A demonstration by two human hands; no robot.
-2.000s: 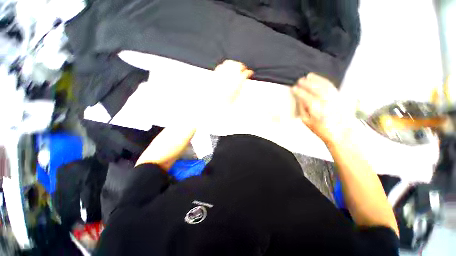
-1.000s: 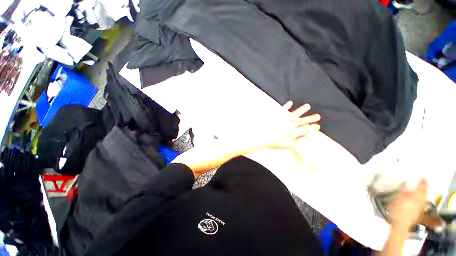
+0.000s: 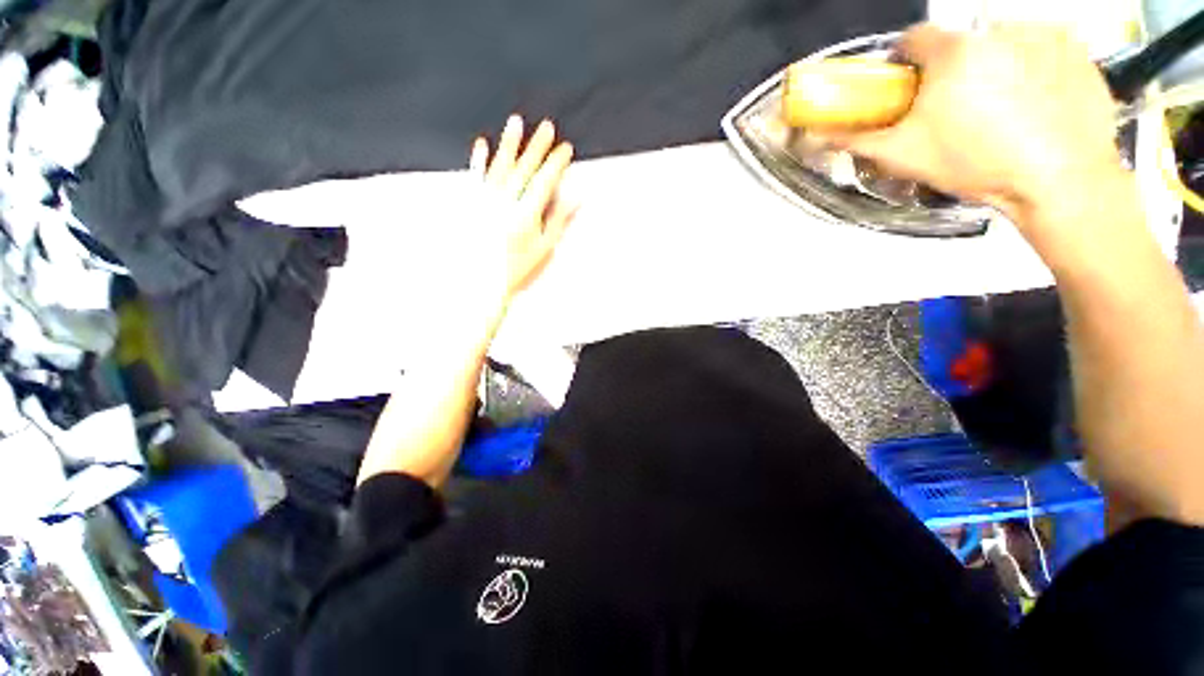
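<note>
A black garment [image 3: 396,79] lies across the back of the white ironing board [image 3: 660,244], its straight edge running left to right. My left hand [image 3: 522,211] is flat with fingers spread, fingertips at the garment's edge, palm over the board. My right hand [image 3: 984,126] is closed around the yellow-orange handle of the steam iron [image 3: 858,178]. The iron's pointed tip faces left, at the right end of the visible garment edge. Whether its sole touches the cloth or only the board cannot be told.
Dark crumpled cloth [image 3: 251,291] hangs at the board's left end. Blue crates stand below right [image 3: 977,482] and at the lower left [image 3: 198,528]. White cloth pieces [image 3: 66,449] lie at the far left. A dark hose [image 3: 1162,56] is behind the iron.
My right hand, blurred at the iron on the lower right a second ago, now holds it beside the garment edge. My left hand stays spread at the edge. The view has turned.
</note>
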